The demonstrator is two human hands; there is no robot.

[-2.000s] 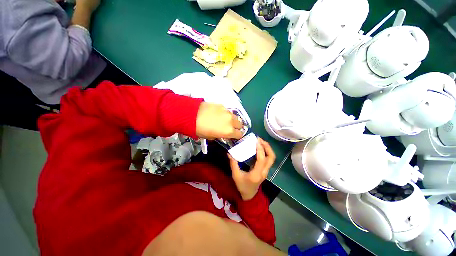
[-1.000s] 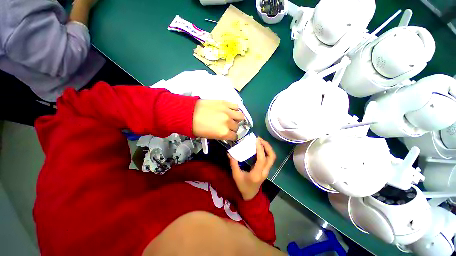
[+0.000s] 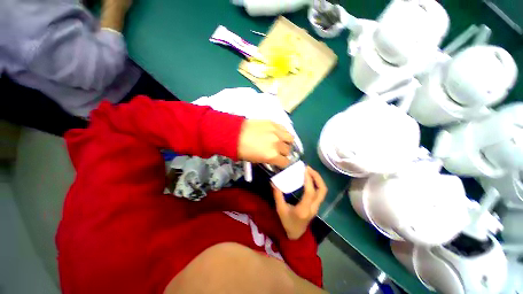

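Note:
A white camera body lies at the bench edge, partly hidden by my left sleeve. My left hand is bent over its near end, fingertips down at the opening by the white head front; what they pinch is hidden. My right hand holds the palm-sized white camera head front, with a dark face underneath, between thumb and fingers. The head front is close against the body's open end, below my left fingertips. The view is slightly blurred, and wires cannot be made out.
Several white camera units stand along the right of the green bench. A cardboard sheet bears a yellow lump, with a glue tube beside it. A grey sleeve of another person is upper left. A crumpled grey-white heap lies below the bench edge.
The whole view has shifted, so everything sits further right and slightly lower. My hands keep nearly the same pose around the head front.

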